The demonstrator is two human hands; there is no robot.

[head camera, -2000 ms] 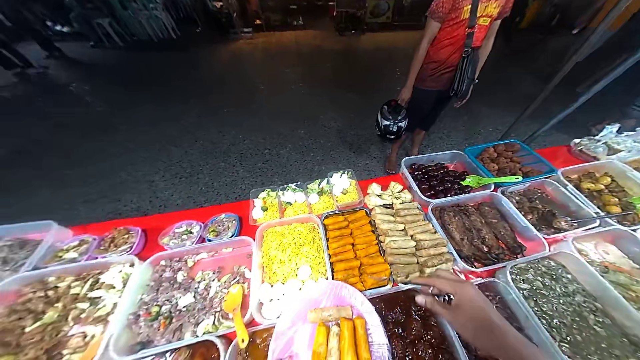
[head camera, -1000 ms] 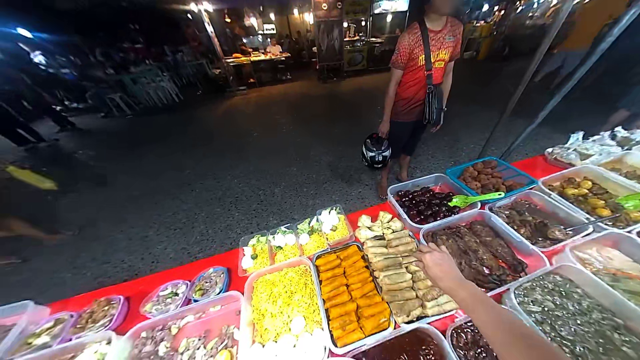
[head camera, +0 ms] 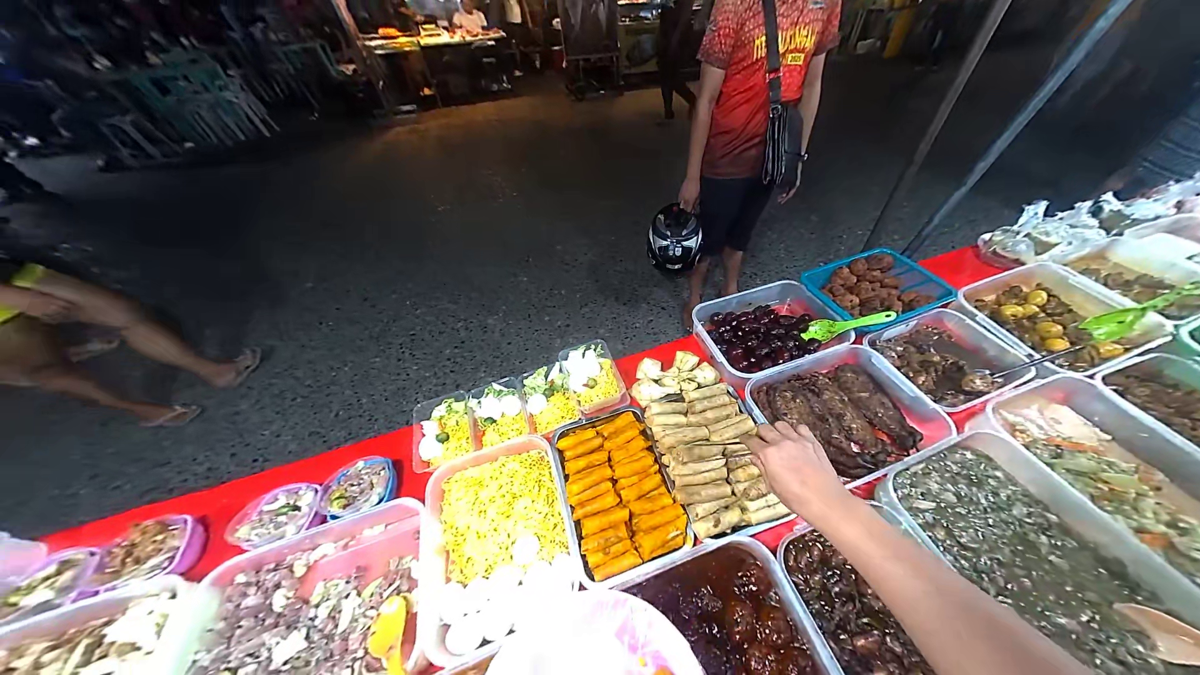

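My right hand (head camera: 797, 464) reaches in from the lower right, its fingertips bent down at the right edge of a tray of pale wrapped rolls (head camera: 698, 459). Whether a roll is pinched between them is hidden. Beside that tray, to its left, stands a black tray of orange-brown fried rolls (head camera: 623, 497). A pink-and-white plate (head camera: 600, 637) shows at the bottom edge, washed out by glare, and what lies on it is mostly cut off. My left hand is out of the picture.
Around lie a tub of yellow rice (head camera: 502, 506), dark grilled meat (head camera: 839, 417), a green spoon (head camera: 848, 326) and a tub of dark sauce (head camera: 741, 609). A person (head camera: 769, 103) holding a helmet (head camera: 674, 239) stands across the red-covered table (head camera: 281, 476). Another person's legs (head camera: 122, 347) are at left.
My right hand has moved from the near end of the pale rolls to their right side. The plate, with rolls on it two seconds ago, left view and shows partly again. Legs have appeared at left.
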